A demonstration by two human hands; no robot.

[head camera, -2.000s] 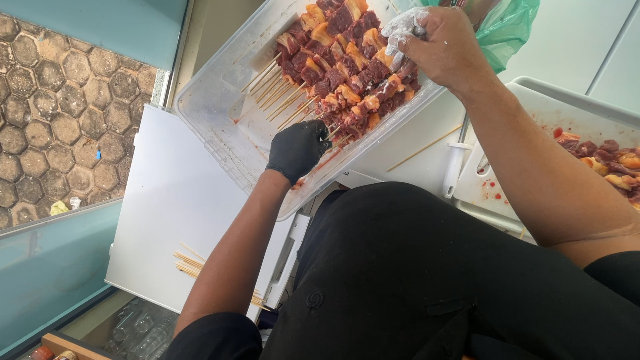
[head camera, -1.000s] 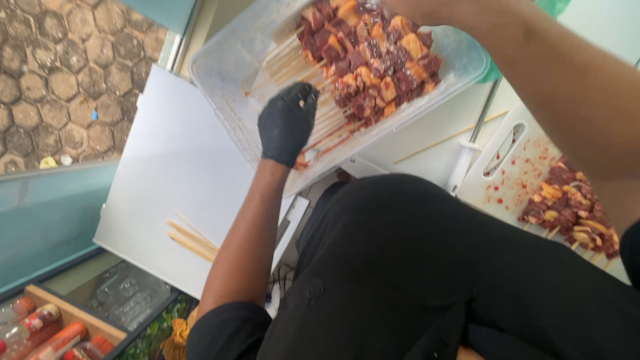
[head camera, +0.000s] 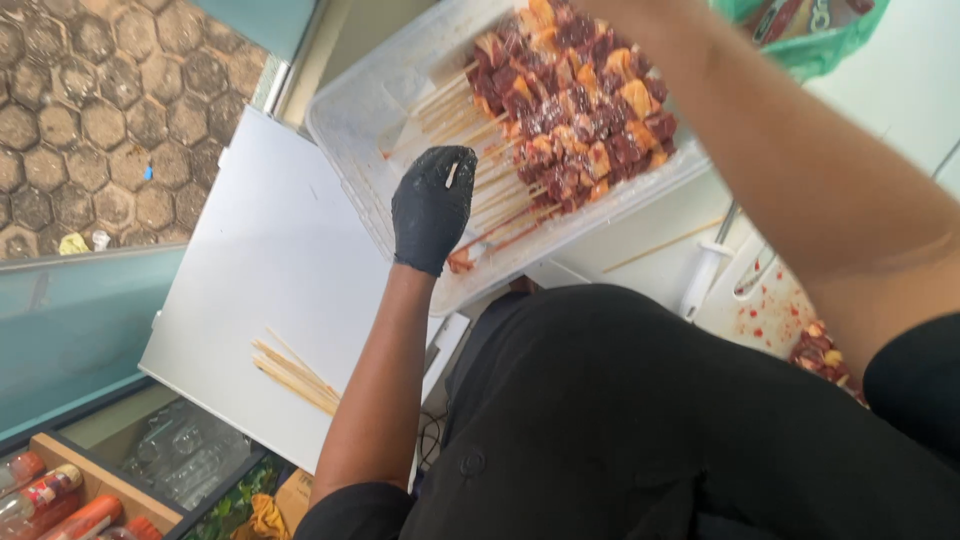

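Observation:
My left hand (head camera: 435, 210), in a black glove, hovers over or touches the bare ends of wooden skewers (head camera: 491, 169) inside a clear plastic tub (head camera: 330, 112). Its fingers are bent, with a pale sliver showing between them; whether they grip a skewer I cannot tell. Threaded on the skewers are chunks of raw red meat and orange-yellow pieces (head camera: 577, 105), with white grains on top. My right forearm crosses the upper right, blurred, and its hand lies past the top edge, with only the wrist (head camera: 645, 15) visible.
Loose skewers (head camera: 296, 375) lie on a white surface (head camera: 277, 240) at left. Right of the tub are a single skewer (head camera: 660, 244), a white-handled tool (head camera: 705, 281) and a stained white cutting board (head camera: 757, 315) with more meat (head camera: 821, 356). A green bag (head camera: 840, 45) stands at top right, bottles (head camera: 75, 517) at bottom left.
Two seconds ago my right hand, coated in white, was visible over the meat; it has moved up out of view. My left hand has shifted away from the meat, along the skewers' bare ends.

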